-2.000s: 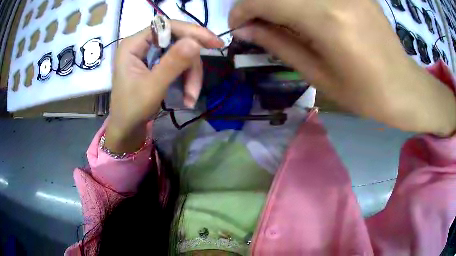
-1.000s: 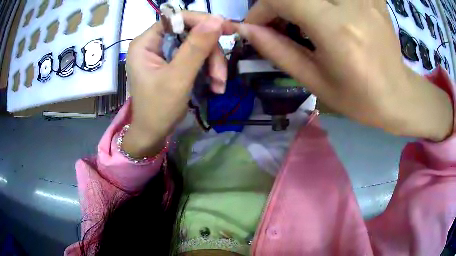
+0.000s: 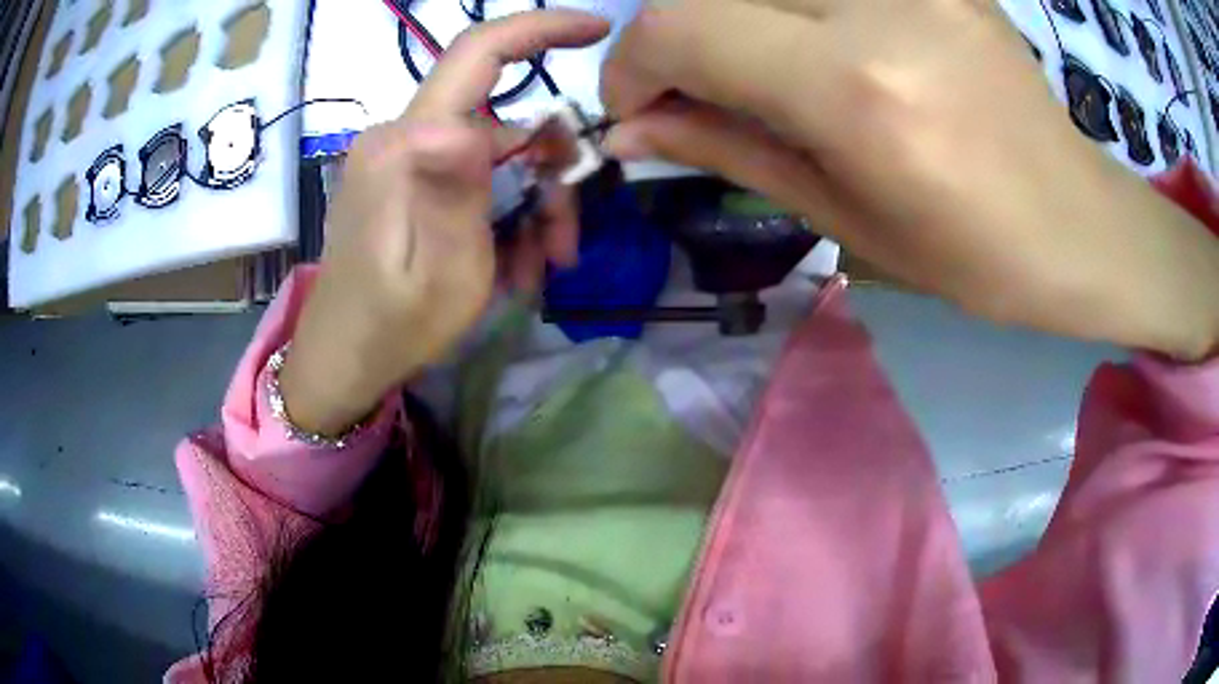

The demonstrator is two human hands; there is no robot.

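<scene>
My left hand point(image 3: 435, 221) is blurred, with its fingers around a small pale connector point(image 3: 583, 150) at the upper middle; red and dark wires run to it. My right hand point(image 3: 856, 134) pinches a thin black lead wire point(image 3: 608, 126) between thumb and forefinger, its end at the connector. Whether the lead is inside the connector cannot be told. The black base of the fixture point(image 3: 749, 241) shows partly below my right hand, which hides the rest. A black stand arm point(image 3: 642, 317) with a knob end lies in front of it.
A white foam tray point(image 3: 161, 261) at the left holds several round units and tan cutouts. Another tray at the right holds rows of dark units point(image 3: 1094, 104). Red and black cables point(image 3: 528, 67) lie on the white tabletop behind my hands. A blue round thing point(image 3: 608, 267) is below them.
My left hand has opened its forefinger outward and moved slightly left; the pale connector has come down beside my right fingertips. My right hand has stayed nearly in place, still pinching the lead.
</scene>
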